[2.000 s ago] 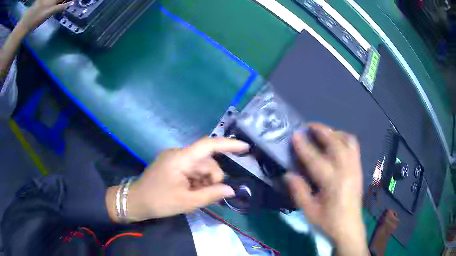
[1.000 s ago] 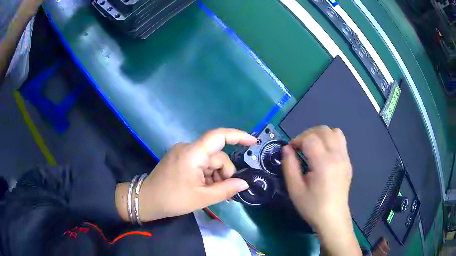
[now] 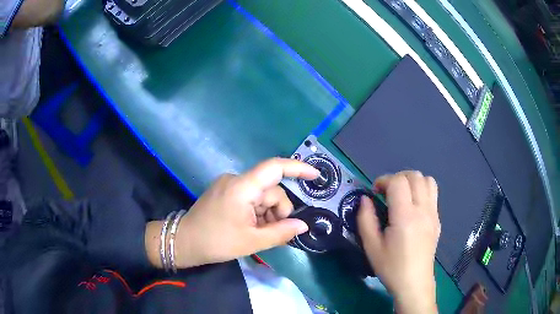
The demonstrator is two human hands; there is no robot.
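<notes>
A silver-grey metal plate [image 3: 311, 146] lies at the bench's near edge between my hands. A dark ringed seat with a pale hub shows at its upper-left end, and a second dark ringed disc [image 3: 351, 209] sits further right in it. My left hand [image 3: 221, 214] has its thumb on a loose black round insert [image 3: 320, 229] in front of the plate, and its index fingertip is over the upper-left seat. My right hand [image 3: 402, 230] is over the plate's right part, thumb at the second disc. The plate's right end is hidden.
A black mat [image 3: 411, 122] lies beyond the plate. A black tray [image 3: 508, 270] with discs and a green patch is at the right, near a reddish-brown block [image 3: 474, 300]. Stacked plates [image 3: 161, 24] are at the top left. A green-labelled strip [image 3: 482, 113] lies beside the mat. A person's sleeve [image 3: 21, 67] is far left.
The earlier flat silvery plate in my right hand no longer shows as a raised blur. My right hand has moved from the upper-left seat to the second disc. My left thumb stays at the loose insert.
</notes>
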